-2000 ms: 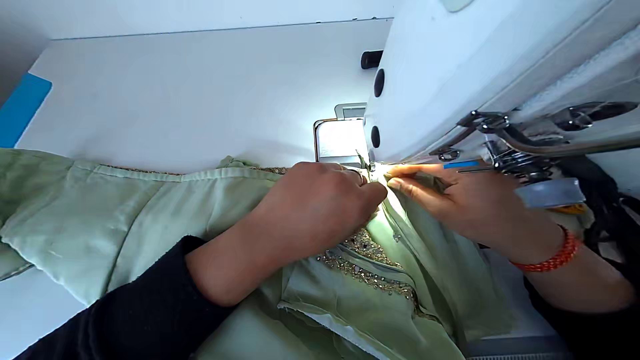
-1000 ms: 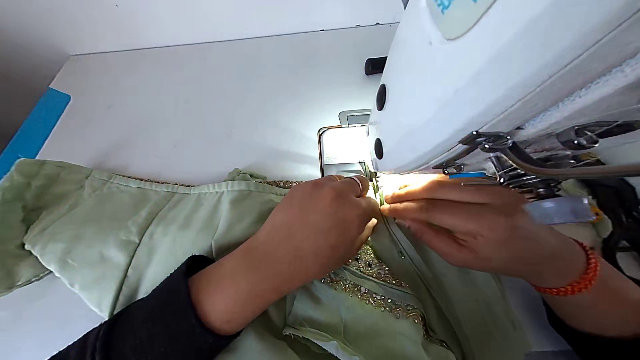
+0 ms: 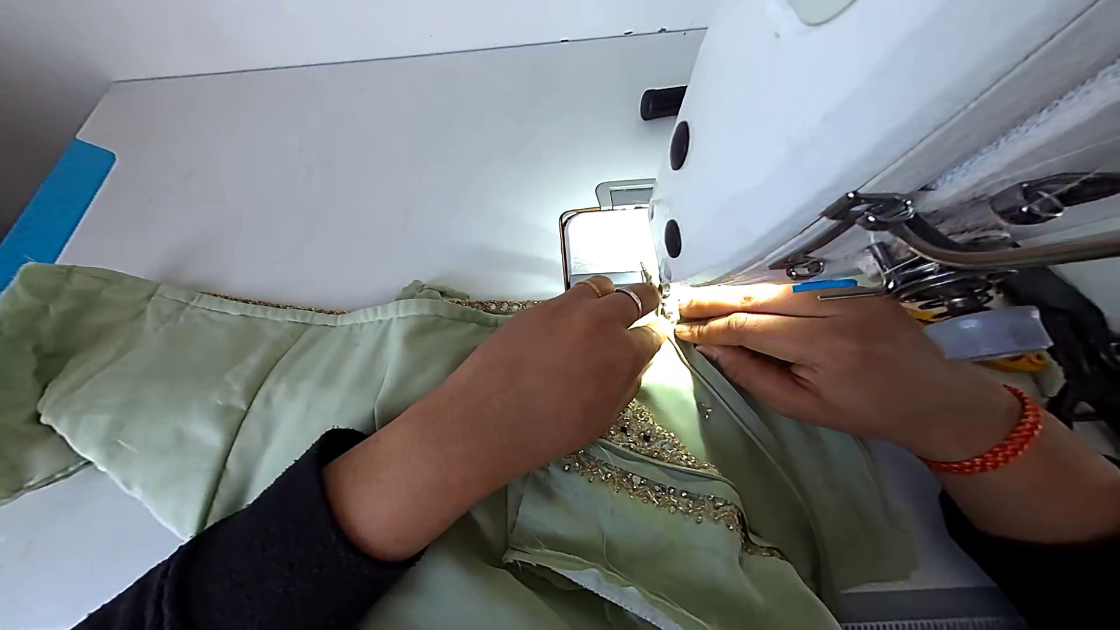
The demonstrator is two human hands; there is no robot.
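Observation:
A light green garment (image 3: 289, 376) with gold beaded embroidery (image 3: 656, 446) lies across the sewing machine bed. My left hand (image 3: 569, 359), with rings on its fingers, pinches the fabric just left of the presser foot (image 3: 668, 302). On the other side, my right hand (image 3: 814, 367) presses its fingertips on the cloth beside the foot, fingers stretched out. The white sewing machine head (image 3: 805, 114) leans over from the upper right, and its lamp brightly lights the fingertips. Fingers partly hide the needle area. A folded green strip runs down from the foot.
A metal slide plate (image 3: 608, 241) glares behind the foot. Metal thread guides and a lever (image 3: 945, 241) stick out above my right wrist. A blue piece (image 3: 61, 201) sits at the left table edge (image 3: 262, 175). A clear plastic part (image 3: 993, 332) is at the right.
Over the last second both hands stay close to the presser foot with only small finger shifts. Since two seconds ago my right hand has gone from a pinch to more extended fingers.

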